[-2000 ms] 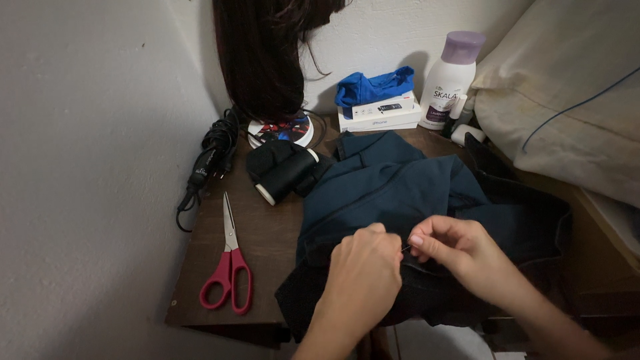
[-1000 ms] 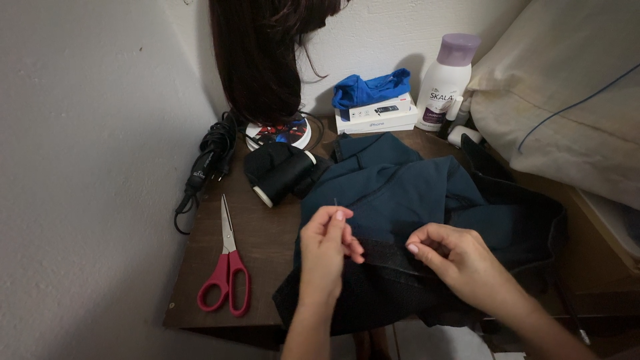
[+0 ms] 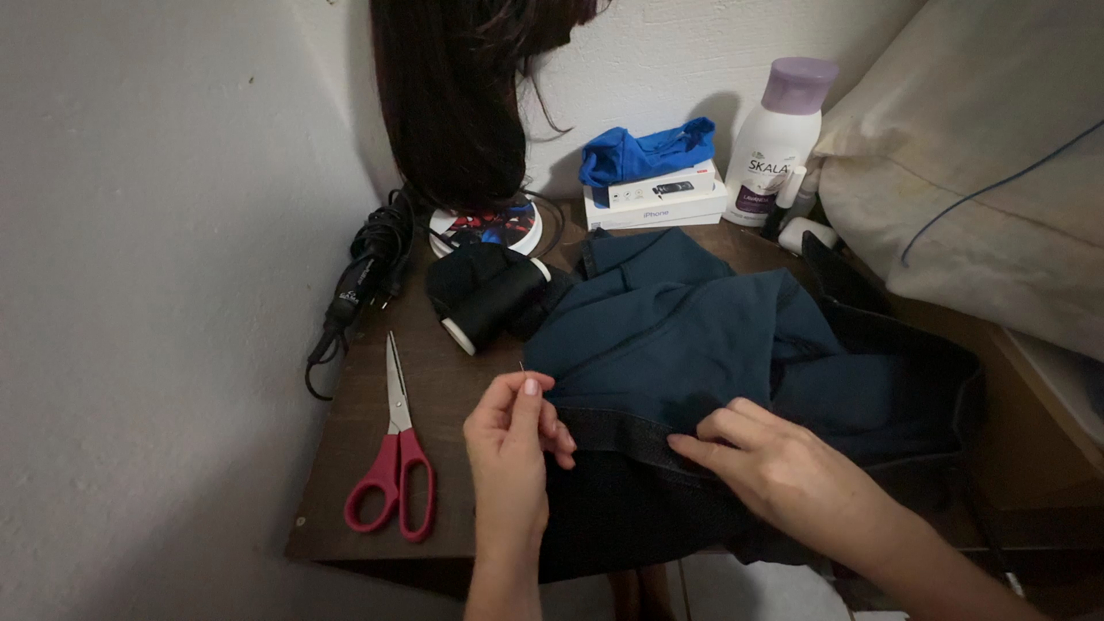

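My left hand (image 3: 513, 435) is raised at the left edge of a dark teal garment (image 3: 664, 336), with a thin sewing needle (image 3: 522, 366) pinched upright between thumb and forefinger. Along the garment's near side runs a black waistband (image 3: 625, 434). My right hand (image 3: 759, 453) rests on this band, its fingertips touching the cloth; whether it pinches the fabric cannot be told. Behind my left hand a spool of black thread (image 3: 496, 306) leans on a bundle of black cloth. Red-handled scissors (image 3: 398, 448) lie on the wooden table, left of my left hand, blades pointing away.
A black corded styling tool (image 3: 358, 276) lies by the left wall. Dark hair (image 3: 457, 112) hangs above a round white-rimmed object (image 3: 487, 226). Small boxes (image 3: 655, 207) carry blue cloth (image 3: 647, 153), beside a white bottle (image 3: 776, 142). Pale fabric (image 3: 975, 172) bulges at right.
Both hands were together at the waistband two seconds ago. My left hand has moved left and away from my right, with the needle in it; my right hand has come down onto the band.
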